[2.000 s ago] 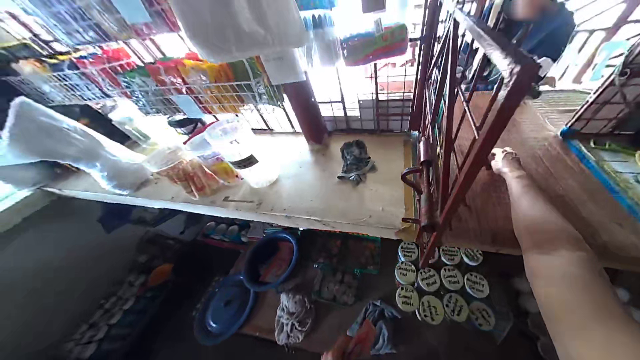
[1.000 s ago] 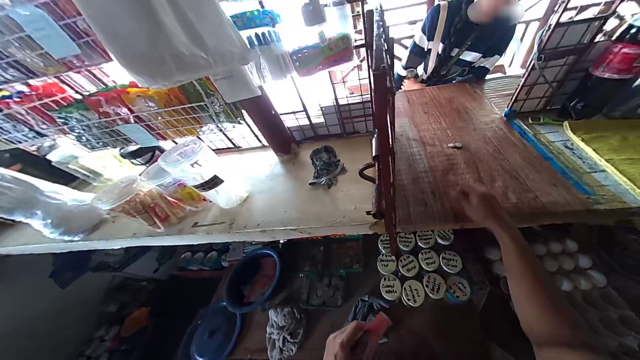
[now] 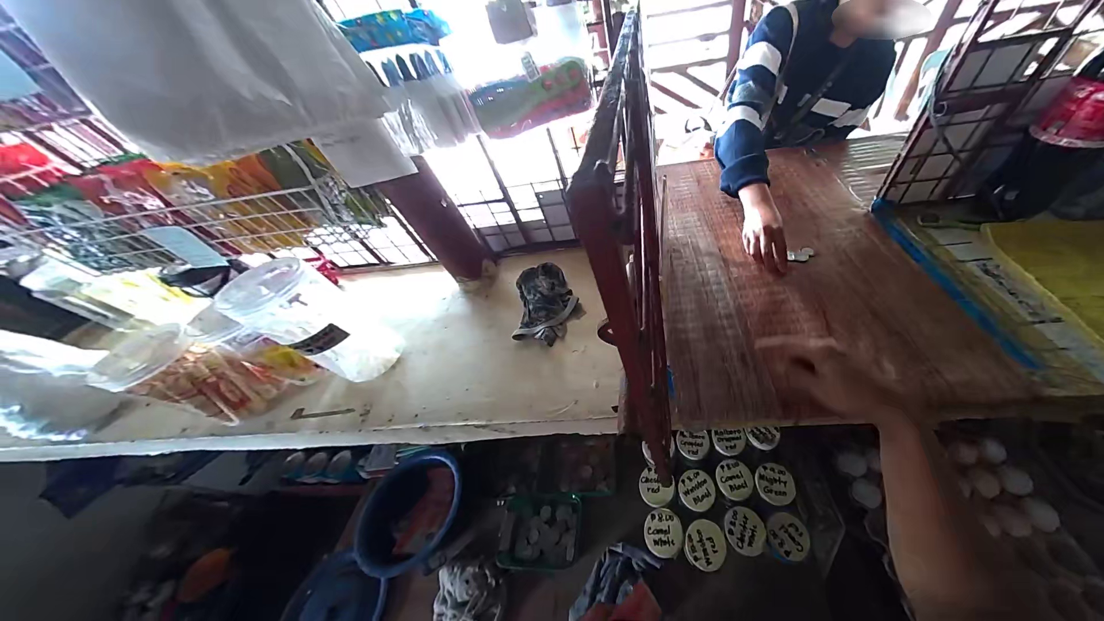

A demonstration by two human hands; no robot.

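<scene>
Over the near part of the brown wooden counter [image 3: 724,345], my right hand [image 3: 815,371] is blurred by motion; whether it holds anything cannot be told. Beyond it, several coins [image 3: 800,254] lie on the wood, beside the hand of another person [image 3: 763,237] reaching across. At the bottom edge, my left hand [image 3: 604,612] barely shows, next to a reddish flat item [image 3: 636,604] and a grey-blue cloth [image 3: 617,573]; its grip is mostly cut off by the frame. A dark crumpled cloth [image 3: 545,302] lies on the pale counter, left of the metal grille gate.
The dark red metal gate [image 3: 617,224] stands between the two counters. Clear plastic tubs [image 3: 297,310] sit at left. Beneath are lidded round containers [image 3: 697,490] bearing writing, a green basket of coins [image 3: 539,530], a blue basin [image 3: 410,513] and eggs [image 3: 992,483].
The other person has leaned in and now reaches a hand beside the coins. My right hand has moved from the far part of the counter back towards me. The view has turned to the right.
</scene>
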